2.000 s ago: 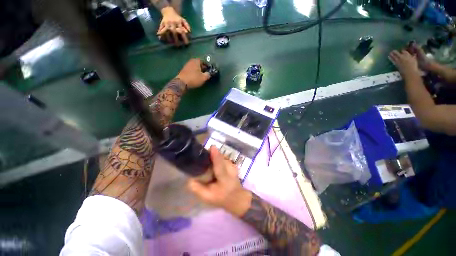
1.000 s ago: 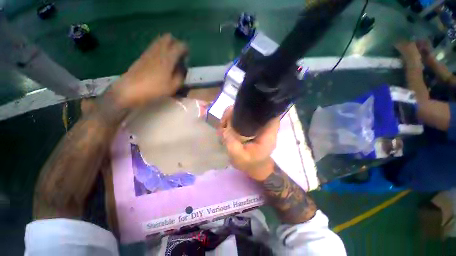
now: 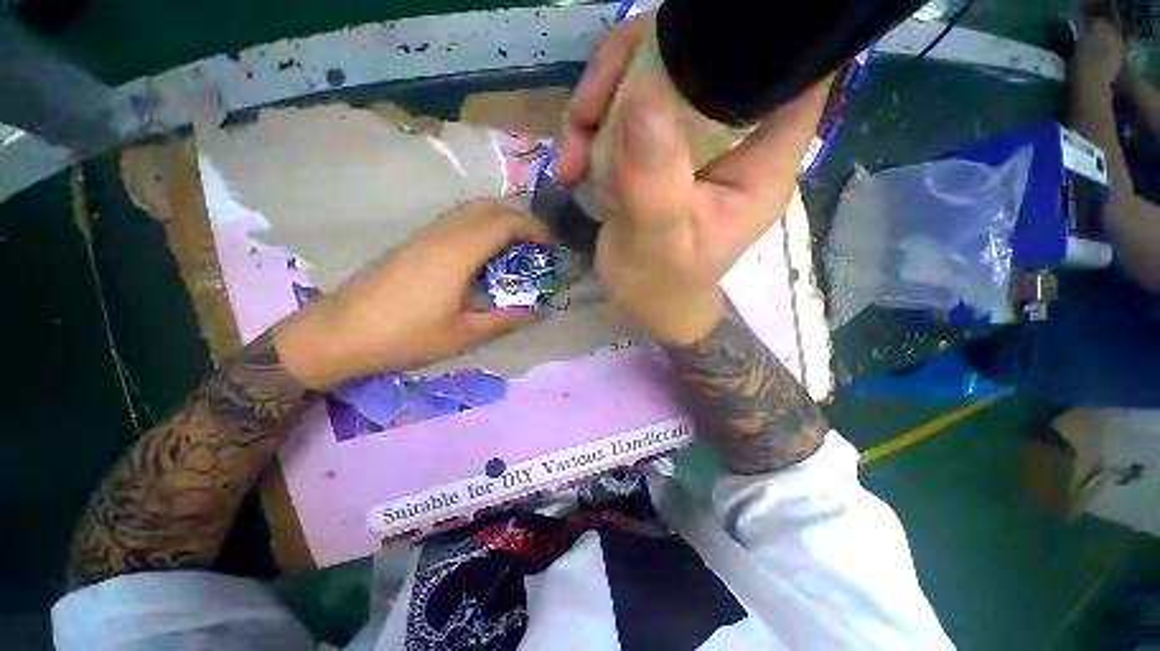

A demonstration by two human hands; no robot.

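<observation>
My left hand (image 3: 414, 286) is closed around a small round unit (image 3: 519, 275) just above the cardboard sheet (image 3: 560, 439). The unit's blue-silver inside faces up. My right hand (image 3: 674, 191) grips the electric screwdriver (image 3: 751, 57), whose black body runs up to the top edge and whose tan nose is in my fingers. The driver's tip is hidden or blurred between my hands, to the right of the unit. Behind my right hand, only blue edges of the screw feeder (image 3: 833, 121) show.
A pale rail (image 3: 318, 70) curves along the far side of the bench. At right are a clear plastic bag (image 3: 935, 235), a second blue-sided feeder (image 3: 1049, 191) and another person's arm (image 3: 1100, 127). A yellow floor line (image 3: 935, 430) runs below them.
My left hand has moved right and nearer with the unit, from the rail to over the cardboard. The driver has shifted up and right in my right hand. The view has tilted down.
</observation>
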